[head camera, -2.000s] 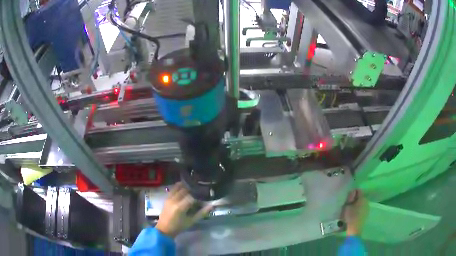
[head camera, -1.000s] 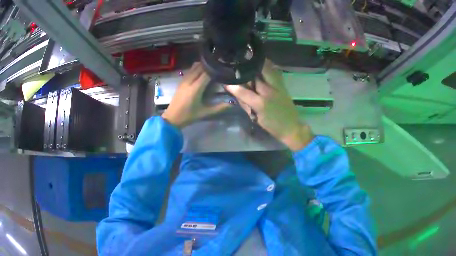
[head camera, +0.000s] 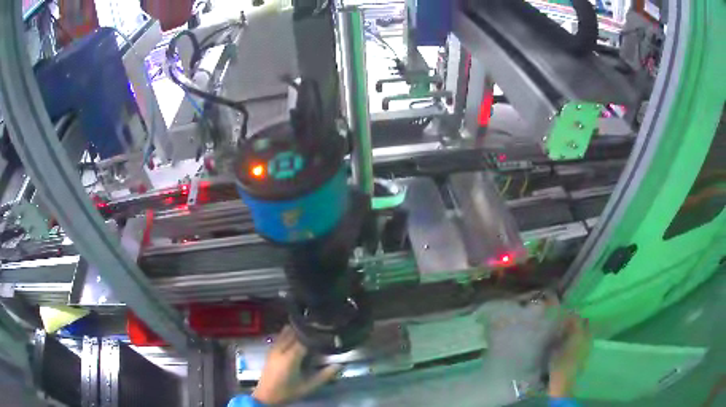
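Note:
The upright black microscope-like camera (head camera: 306, 230) has a blue band and an orange light on top. Its lens end (head camera: 330, 324) hangs over the silver slide nest (head camera: 386, 350). My left hand (head camera: 282, 372) is at the lens end's left side, fingers by the nest; whether it holds anything is hidden. My right hand (head camera: 568, 358) is blurred at the right end of the silver base plate (head camera: 470, 383), near the button panel; its grip is unclear. No small workpiece can be made out.
A red tray (head camera: 225, 319) lies behind left. Black bins (head camera: 147, 375) with silver dividers are at the far left. Paired silver plates (head camera: 466, 222) sit behind right by a red light. Grey frame posts (head camera: 629, 179) stand on both sides. A green-lit panel is at right.
The view has tilted down to my coat and back up. My right hand has moved from under the lens to the plate's right end. My left hand remains beside the lens.

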